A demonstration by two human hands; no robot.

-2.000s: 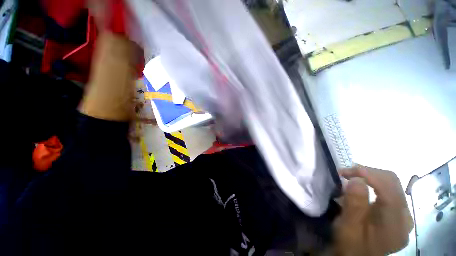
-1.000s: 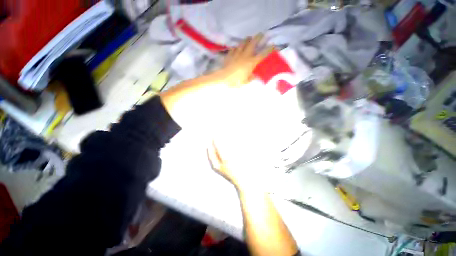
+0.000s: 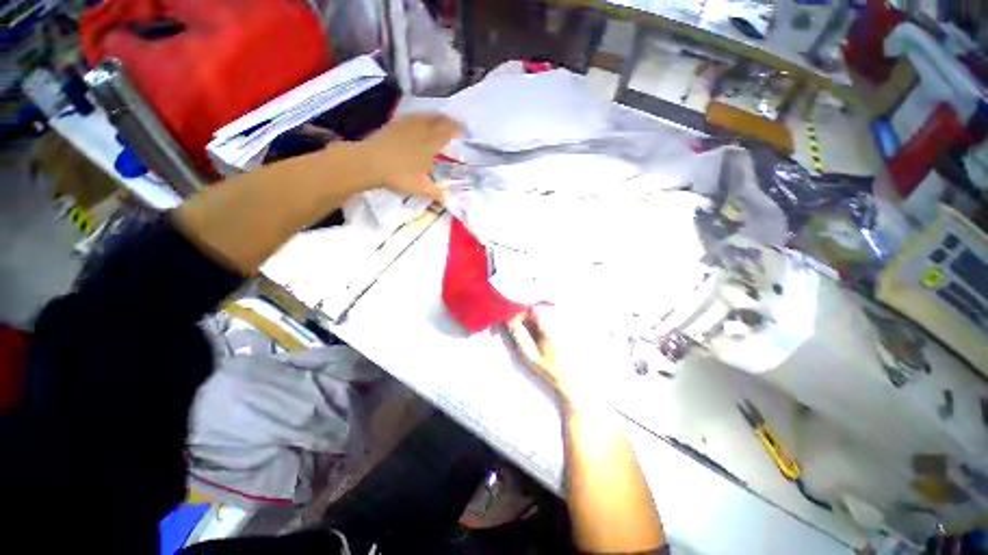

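Observation:
The pale grey garment [image 3: 531,108] lies in folds over the white machine table [image 3: 401,352], washed out by lamp glare in the middle. A red band [image 3: 468,284] hangs from its near edge in a curve. My left hand [image 3: 417,154] is at the garment's left edge, holding the cloth near the upper end of the band. My right hand [image 3: 533,345] has its fingertips at the lower end of the red band. The sewing machine's needle area [image 3: 672,347] is right of my right hand, blurred by glare.
Thread snips with a yellow handle [image 3: 777,447] lie at the right. A control panel [image 3: 948,276] is at the far right. A red bag or cloth [image 3: 217,65] and white papers [image 3: 293,114] are at upper left. More grey cloth [image 3: 265,417] hangs below the table's left side.
The garment has come from near my lap onto the table. My left hand has moved left along it, and my right hand has moved to the red band, which now hangs longer.

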